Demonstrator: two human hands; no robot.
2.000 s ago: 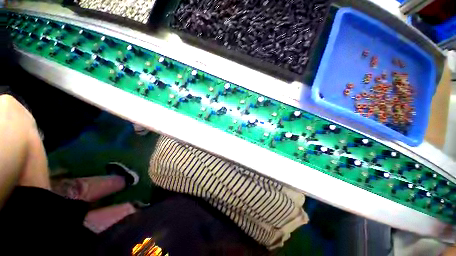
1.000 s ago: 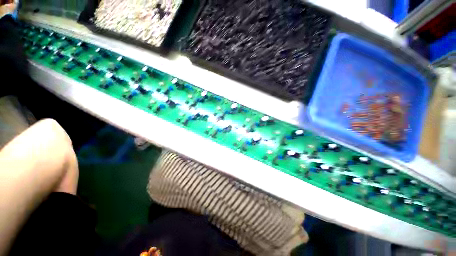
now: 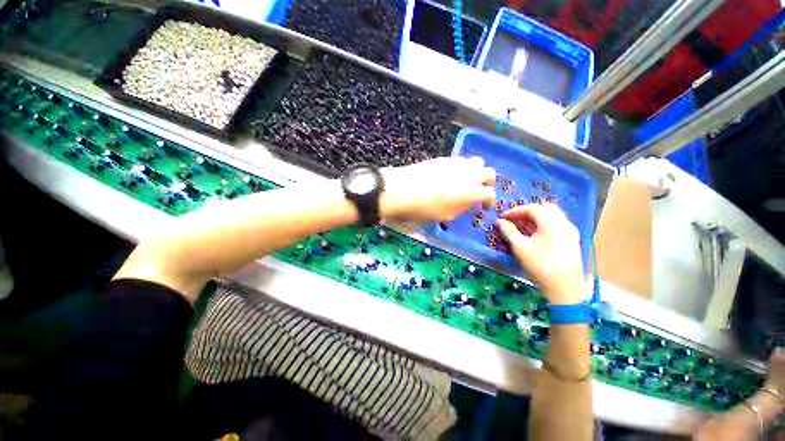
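Note:
The blue plastic tray point(image 3: 564, 172) holds small copper-red toroidal inductors point(image 3: 508, 207). My left hand point(image 3: 443, 188), with a black watch, reaches over the tray's left side, fingers bent above the inductors. My right hand point(image 3: 542, 245), with a blue wrist strap, is over the tray's front, thumb and fingers curled close to the inductors. Whether either hand holds a part cannot be made out. The green printed circuit board panels point(image 3: 387, 276) lie in a long strip under both arms, with dark, white-topped and blue parts on them.
Behind the boards stand trays of off-white components point(image 3: 194, 73) and black components point(image 3: 344, 116). Another blue bin point(image 3: 585, 65) and metal bars point(image 3: 641, 56) are farther back. Another person's hand point(image 3: 744, 418) shows at lower right. Striped cloth point(image 3: 301, 362) lies below the silver-white rail.
Both my hands have come into view and reached the blue tray. The view has shifted, so the trays appear farther left and more of the bench behind shows.

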